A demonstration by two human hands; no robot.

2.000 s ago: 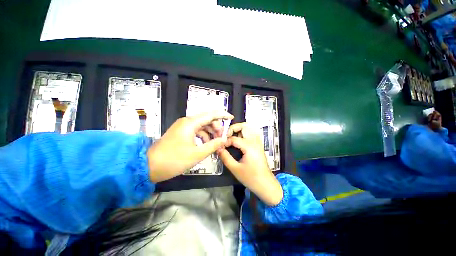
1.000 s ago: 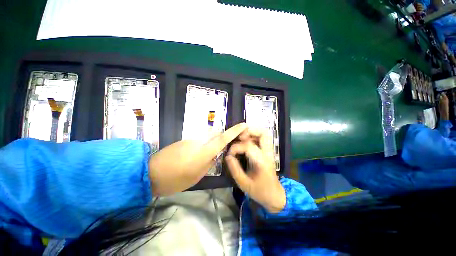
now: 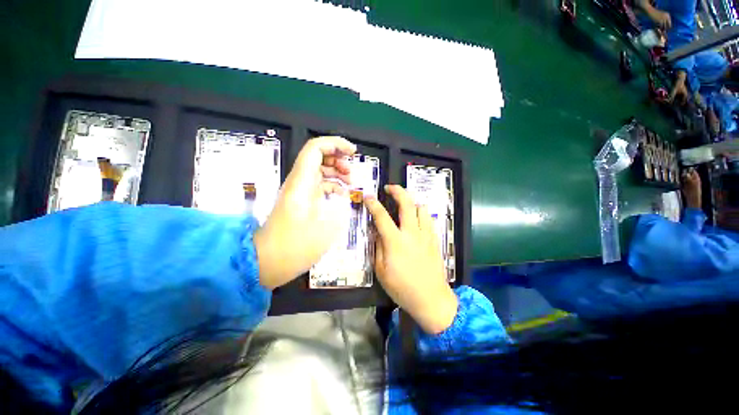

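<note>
A black foam tray (image 3: 173, 121) holds a row of several silver-white phone frames, open side up. My hands are over the third phone frame (image 3: 344, 271) from the left, which has an orange-brown flex cable (image 3: 356, 196). My left hand (image 3: 304, 212) is over its left edge, fingers curled; whether it holds anything small cannot be told. My right hand (image 3: 409, 255) lies between the third and fourth frames, palm down, fingers apart, with a fingertip beside the flex cable. No object shows in it.
White saw-toothed liner sheets (image 3: 243, 36) lie beyond the tray on the green bench (image 3: 543, 130). A clear crinkled plastic sleeve (image 3: 608, 198) and a tray of parts (image 3: 658, 158) lie at the right. Blue-sleeved people work at the right and upper right.
My hands have moved apart from each other over the third frame, and its flex cable shows between them. The right hand's fingers have spread. The view has shifted slightly.
</note>
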